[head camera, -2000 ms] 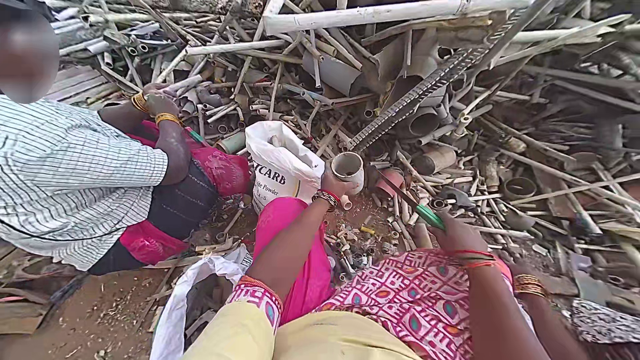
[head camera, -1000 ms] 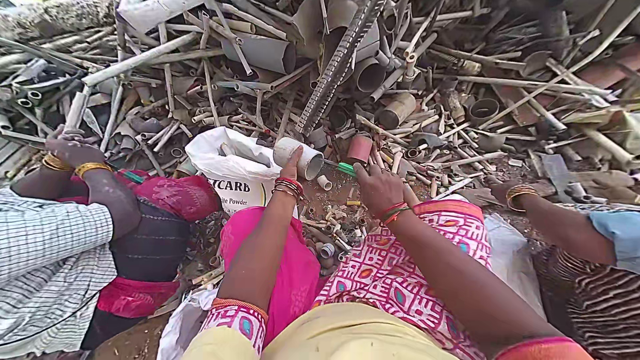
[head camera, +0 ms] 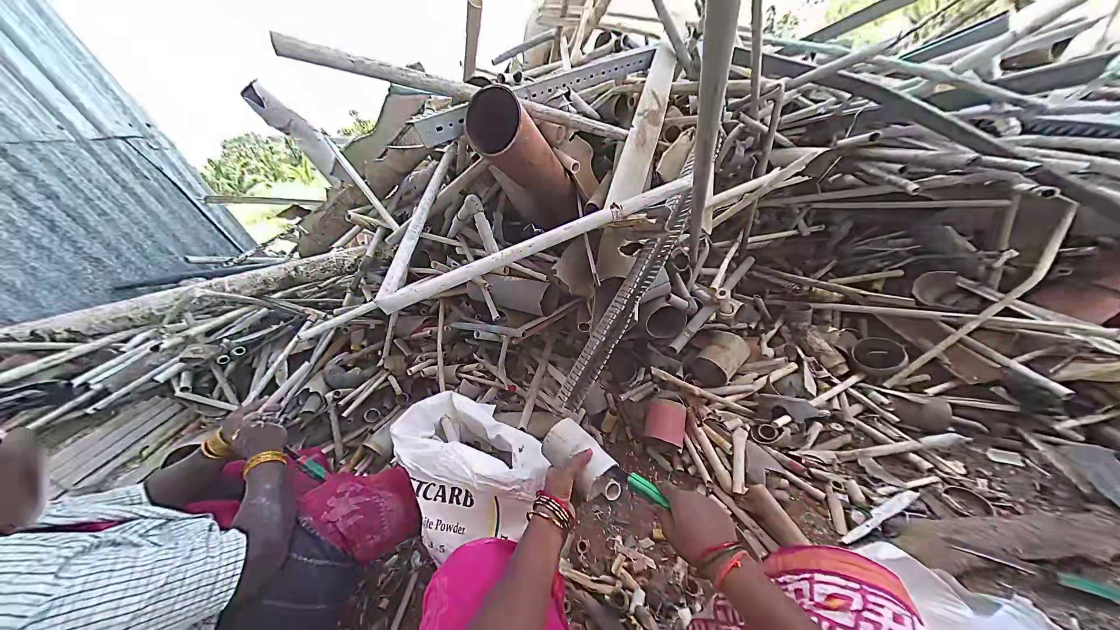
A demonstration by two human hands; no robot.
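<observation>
My left hand [head camera: 567, 477] grips a short, wide piece of pale plastic pipe [head camera: 569, 442], close to the right side of a white woven sack [head camera: 468, 472] that bears writing. Pipe pieces show in the sack's mouth. In my right hand [head camera: 700, 521] is a tool with a green handle [head camera: 647, 488]; its dark end meets the open right end of the pipe piece. What kind of tool it is, I cannot tell. A small pale pipe piece [head camera: 610, 488] shows just below the wide one. Behind my right hand lies a short reddish pipe piece [head camera: 665, 420].
A large heap of scrap pipes [head camera: 542, 254] rises ahead, with a slotted metal strip [head camera: 626, 306] slanting down it. At the left a co-worker's hands [head camera: 254, 437] are held together beside the heap. A corrugated metal sheet wall [head camera: 96, 166] stands at the far left. More white sacking [head camera: 954, 591] lies at the lower right.
The view has tilted up to show more of the heap. Both my hands stay at the pipe piece, where the green-handled tool has come to its open end since the earliest frame.
</observation>
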